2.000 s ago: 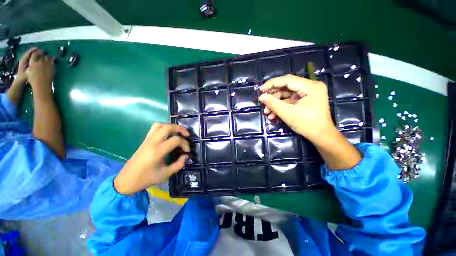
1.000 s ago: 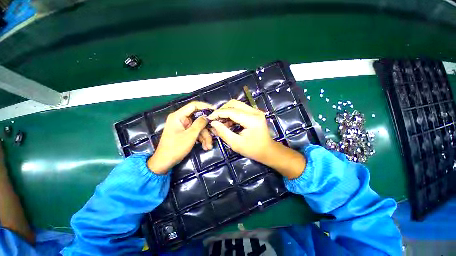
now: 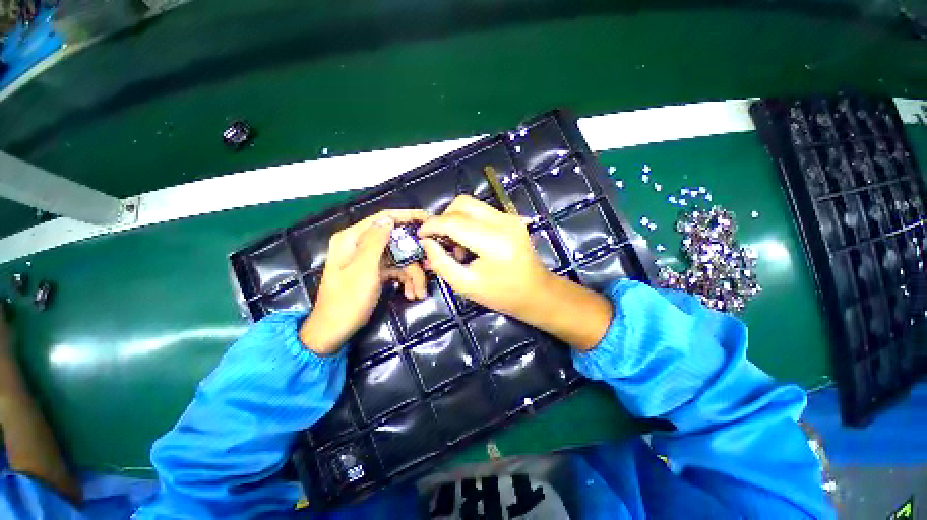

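Observation:
My left hand [image 3: 351, 279] holds a small black squarish unit [image 3: 406, 245] with a silvery centre by its fingertips, above the middle of the tray. My right hand [image 3: 488, 254] touches the unit's right side with thumb and fingers; whether it pinches a small part is hidden. The black blister tray [image 3: 432, 371] lies slanted under both hands. Another small unit [image 3: 351, 471] sits in its lower left pocket. Yellow-gold tweezers [image 3: 499, 190] lie on the tray just beyond my right hand. White specks are on the tray.
Small metal parts [image 3: 715, 259] are piled right of the tray, with white pieces [image 3: 694, 193] scattered behind. A second blister tray [image 3: 849, 254] stands far right. A white rail [image 3: 295, 181] runs behind; a black unit [image 3: 237, 134] lies on the green belt. A person's arm [image 3: 31, 427] is at left.
The view has swung right and my hands have come together over the tray. My left hand now holds the unit, its silvery face now showing between the fingers.

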